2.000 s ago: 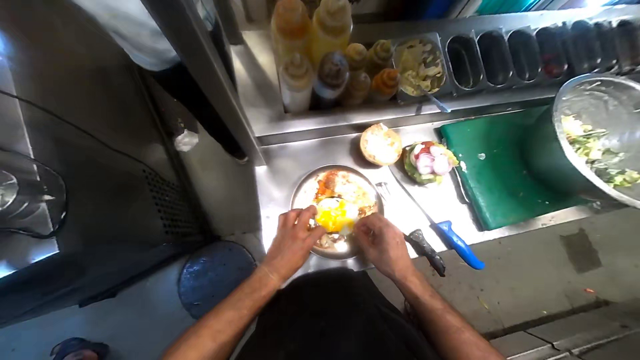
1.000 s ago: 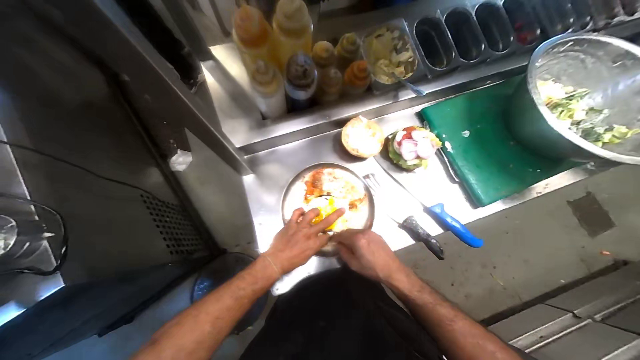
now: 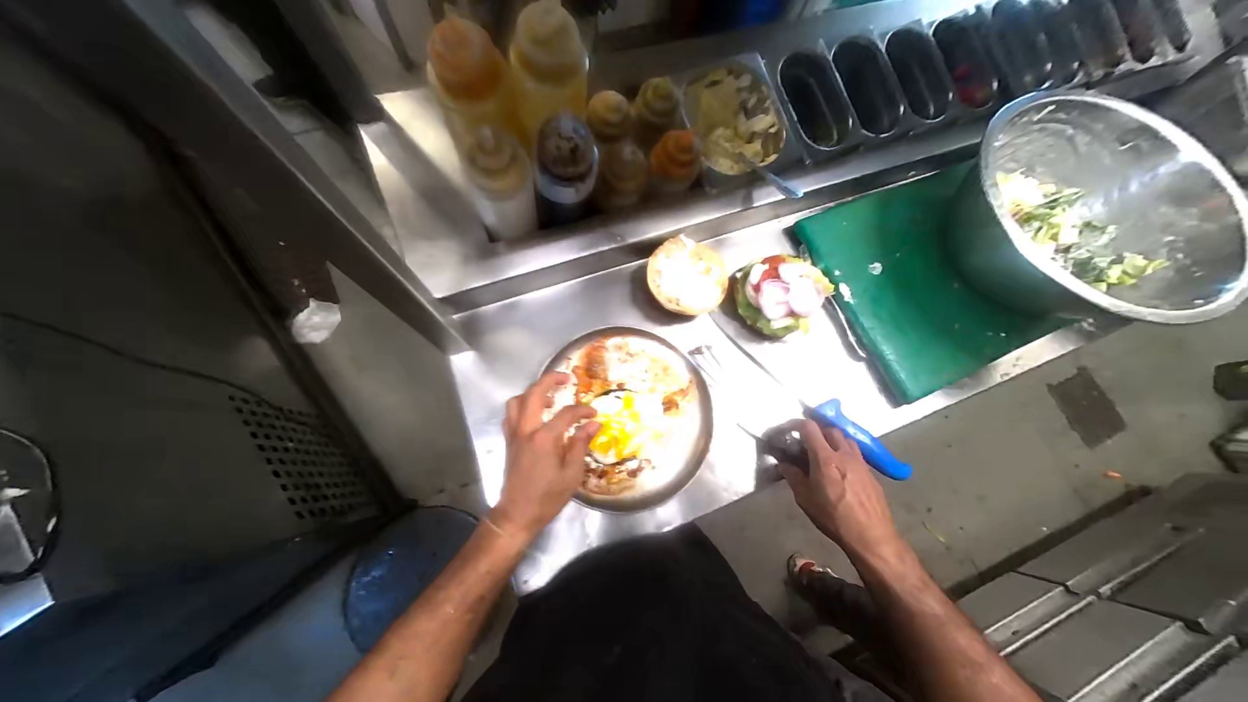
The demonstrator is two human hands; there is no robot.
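A round metal pan (image 3: 673, 429) with sauce and browned bits lies on the steel counter. In its middle is a yellow and white egg-like food (image 3: 617, 427). My left hand (image 3: 548, 444) reaches over the pan's left side, fingers apart at the edge of this food. My right hand (image 3: 829, 478) is closed on the dark handle of a utensil (image 3: 786, 444), right of the pan; its metal end lies on the counter. Beside that hand is a blue-handled knife (image 3: 863, 441). Behind the pan sit a bun half (image 3: 687, 276) and a bun with lettuce, tomato and onion slices (image 3: 780, 295).
A green cutting board (image 3: 916, 283) lies to the right, with a large metal bowl (image 3: 1121, 205) of chopped greens on or over it. Squeeze bottles (image 3: 565, 161), a food container with a spoon (image 3: 736, 117) and several metal inserts (image 3: 863, 83) line the raised shelf behind.
My right hand has moved right, away from the pan, and taken hold of the dark handle. My left hand has moved back leftward, uncovering more of the yellow food.
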